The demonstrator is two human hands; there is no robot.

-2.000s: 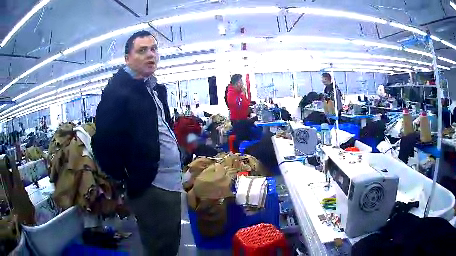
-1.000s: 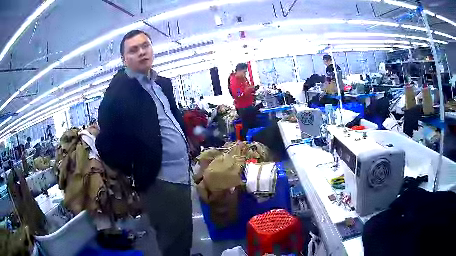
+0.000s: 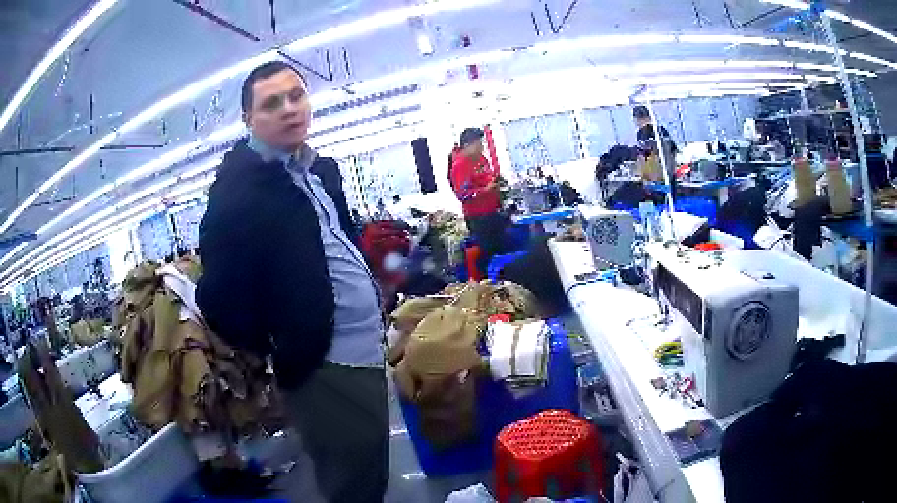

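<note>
Neither of my hands is in the picture. A black garment piece (image 3: 821,437) lies heaped on the table at the lower right, cut off by the picture's edge. Left of it and behind it stands the end of a neighbouring sewing machine (image 3: 752,329), a light grey box with a round black fan grille. Small tools and bits, some yellow-green, lie on the white table top (image 3: 629,368) beside that machine.
A person in a dark jacket (image 3: 270,236) stands at the left. A red plastic stool (image 3: 548,457) and a blue bin (image 3: 448,442) with tan cloth (image 3: 438,344) are on the floor. A person in red (image 3: 477,187) stands farther back.
The view has tilted down and shifted, showing more of the stool. The person in red has turned and lowered a hand from near the face. The black cloth shows larger at the lower right.
</note>
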